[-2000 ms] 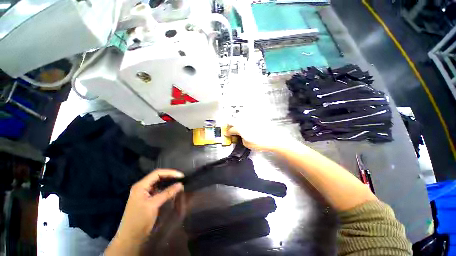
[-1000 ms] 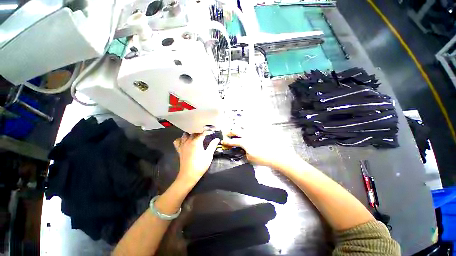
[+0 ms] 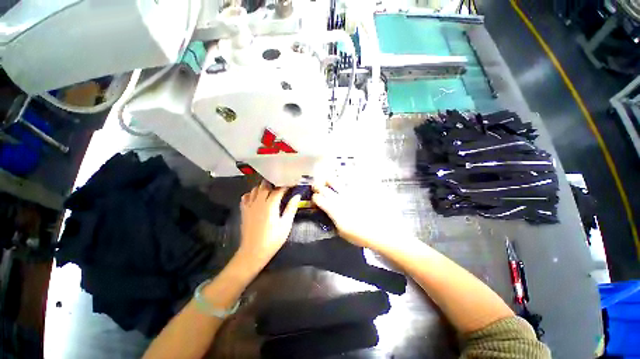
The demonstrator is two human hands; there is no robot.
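Note:
My left hand (image 3: 267,217) and my right hand (image 3: 342,210) are close together under the head of the white sewing machine (image 3: 245,105). Both hold a small black fabric piece (image 3: 296,198) at the needle area, one from each side. The presser foot and needle are hidden. A bit of the yellow plate (image 3: 307,205) shows between the hands. Black fabric strips (image 3: 323,310) lie flat on the table below my hands.
A large black cut-piece pile (image 3: 133,238) lies at left. A zipper bundle (image 3: 491,168) with white lines lies at right, below a teal plate (image 3: 435,42). Red and black snips (image 3: 516,273) lie at the right. A blue bin (image 3: 623,315) stands beyond the table edge.
My left hand has moved from the lower left up to the machine, beside my right hand, bringing its end of the black piece there. Over the last second both hands stay at the needle area.

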